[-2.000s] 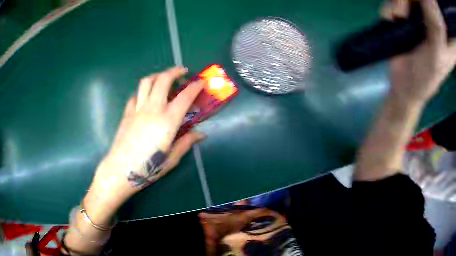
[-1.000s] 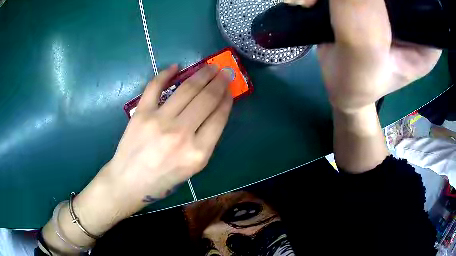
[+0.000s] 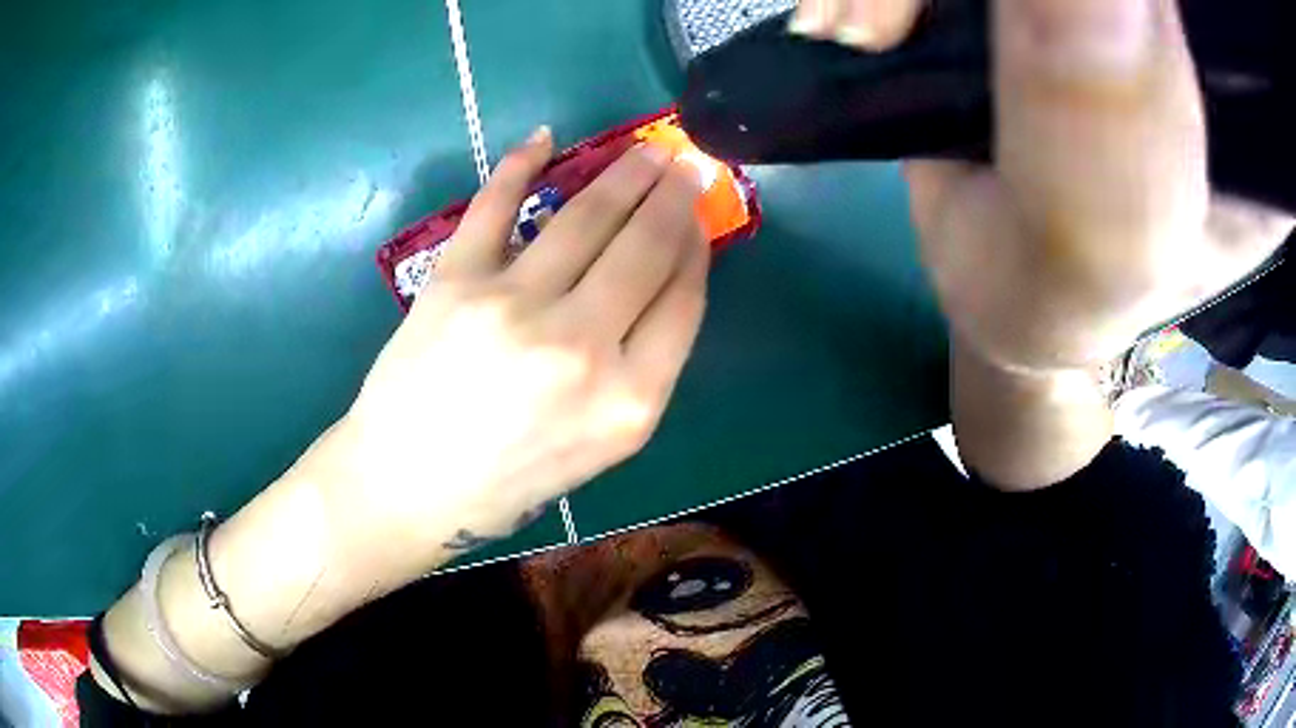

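The red plastic unit (image 3: 446, 239) lies slanted on the green worktop, its orange section at the upper right and a white-and-blue area toward the lower left. My left hand (image 3: 547, 334) lies over the unit with its fingers spread across it, holding it down. My right hand (image 3: 1073, 185) is wrapped around the black electric screwdriver (image 3: 853, 97), large near the camera. The driver's front end is over the orange section's upper corner; its metal tip is hidden. The screw dish (image 3: 728, 23) shows partly behind the driver at the top edge.
The green worktop (image 3: 256, 398) has a thin white line (image 3: 466, 86) running across it and a curved front edge close to my body. A red object (image 3: 54, 651) shows below the edge at lower left. A white sleeve or cloth (image 3: 1215, 452) is at the right.
The driver has moved from over the screw dish to the unit's orange end. Since the earliest frame, my left hand has come further over the unit, and the view has shifted.
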